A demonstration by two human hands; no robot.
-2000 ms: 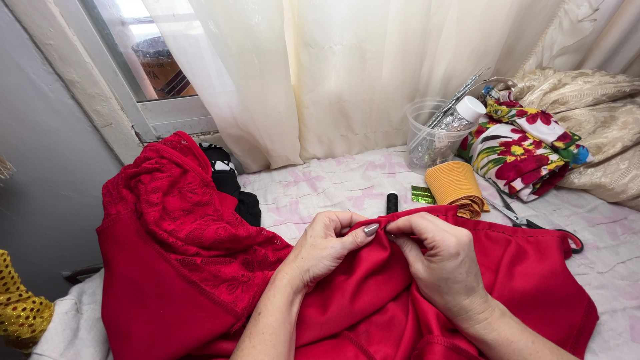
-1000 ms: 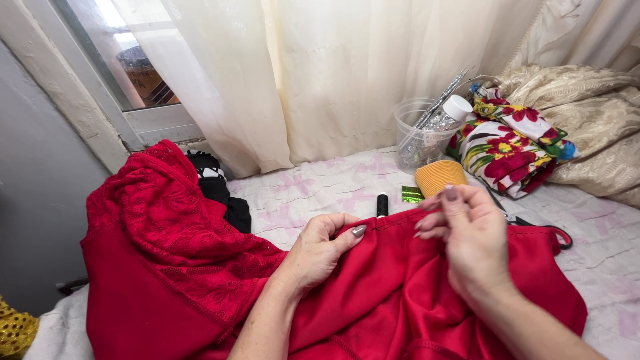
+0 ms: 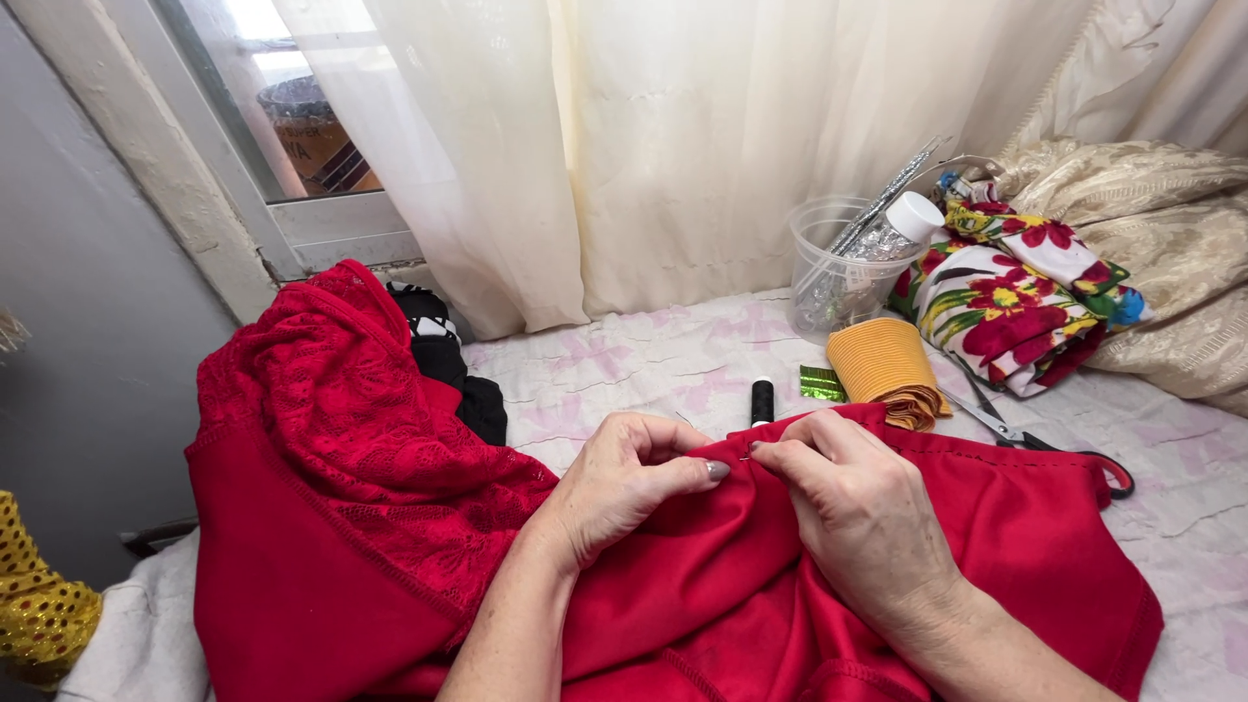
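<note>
A red fabric garment with a lace part (image 3: 673,575) lies across the front. My left hand (image 3: 624,483) pinches its folded top edge between thumb and fingers. Close to its right, my right hand (image 3: 858,507) holds a thin sewing needle (image 3: 746,457) by finger and thumb at the same edge. Dark stitches (image 3: 985,458) run along the hem to the right of my right hand. A black thread spool (image 3: 762,402) stands just behind the edge. The needle's far end and any thread on it are hard to make out.
Behind the garment are a rolled orange ribbed fabric (image 3: 882,366), a green shiny piece (image 3: 822,383), scissors (image 3: 1014,434) and a clear plastic cup (image 3: 819,263) holding a white-capped bottle. Floral cloth (image 3: 1014,302) lies at right, black fabric (image 3: 453,375) at left. A cream curtain (image 3: 702,146) hangs behind.
My right hand, raised off the edge one second ago, is back down at the fabric beside my left hand. My left hand keeps its pinch on the edge.
</note>
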